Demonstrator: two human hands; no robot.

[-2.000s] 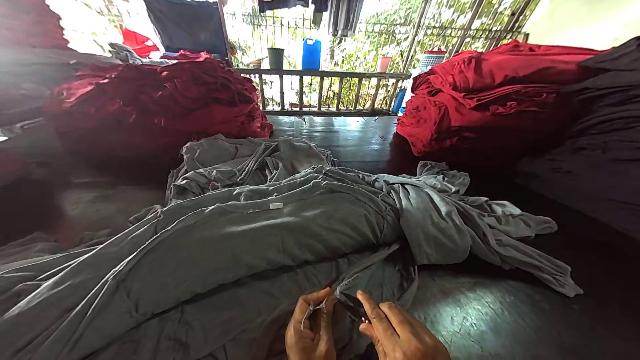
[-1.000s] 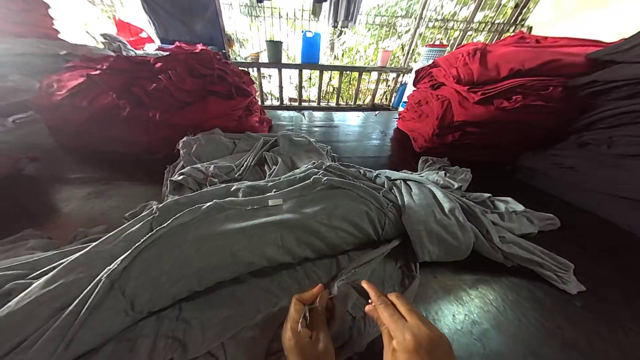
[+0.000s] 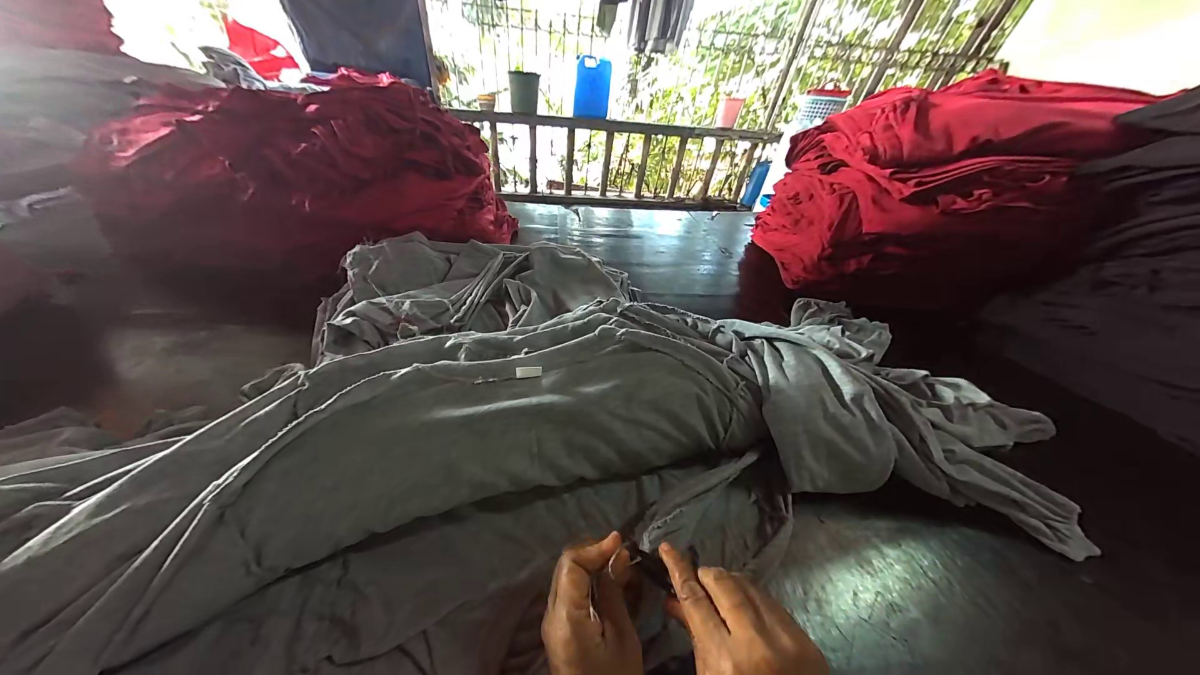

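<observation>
Grey fabric garments [image 3: 506, 422] lie in a heap across the middle, with a small white label [image 3: 528, 372] on the top one. At the bottom centre, my left hand [image 3: 591, 605] pinches an edge of grey fabric, and pale thread hangs by its fingers. Close beside it on the right, my right hand [image 3: 736, 614] is closed on a small dark tool [image 3: 652, 566], its tip at the fabric edge between the hands. The tool's kind cannot be told, as the fingers cover most of it.
Piles of red fabric stand at the back left [image 3: 300, 169] and back right [image 3: 937, 169]. Dark fabric [image 3: 1125, 281] is heaped at the far right. Beyond the shiny dark surface [image 3: 647, 248] runs a railing [image 3: 619, 122] with a blue jug [image 3: 592, 86] and pots on it.
My two hands have drawn closer together over the last second, with the dark tool now reaching to the fabric by my left fingertips. The large heap lies as before.
</observation>
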